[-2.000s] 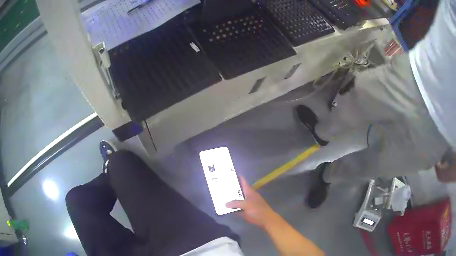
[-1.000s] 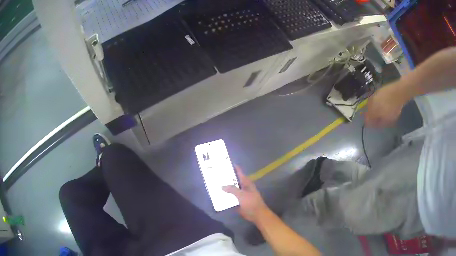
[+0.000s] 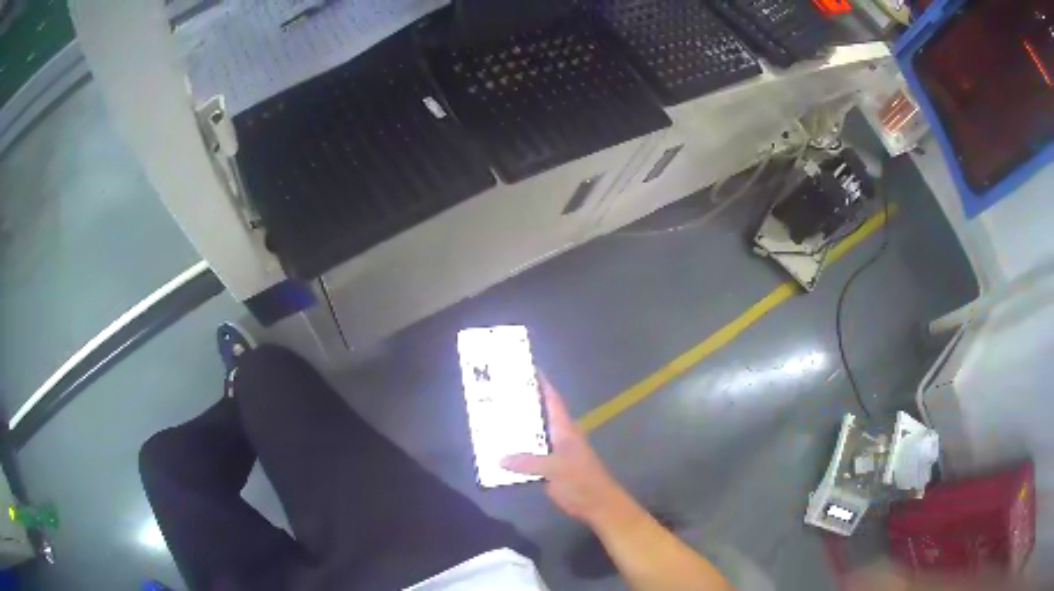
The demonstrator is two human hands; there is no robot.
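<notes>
A smartphone [image 3: 502,404] with a bright white screen is held upright above the floor, over the wearer's lap side. My right hand [image 3: 566,462] is closed around its lower right part, with the thumb on the lower screen. My left hand is not in view. The screen is overexposed, with only a small dark mark and faint lines showing.
Black pocket trays [image 3: 555,98] lie on a pale ledge [image 3: 462,242], beside a printed sheet [image 3: 272,52] and a white post [image 3: 162,150]. A blue-framed panel [image 3: 982,92], a metal device [image 3: 853,473], a red bag [image 3: 965,525] and a cabled box [image 3: 821,208] are at right.
The other person at the right has moved out of view except perhaps a blur at the bottom edge, uncovering the floor, cable and metal device. The phone stays in my right hand, tilted slightly differently.
</notes>
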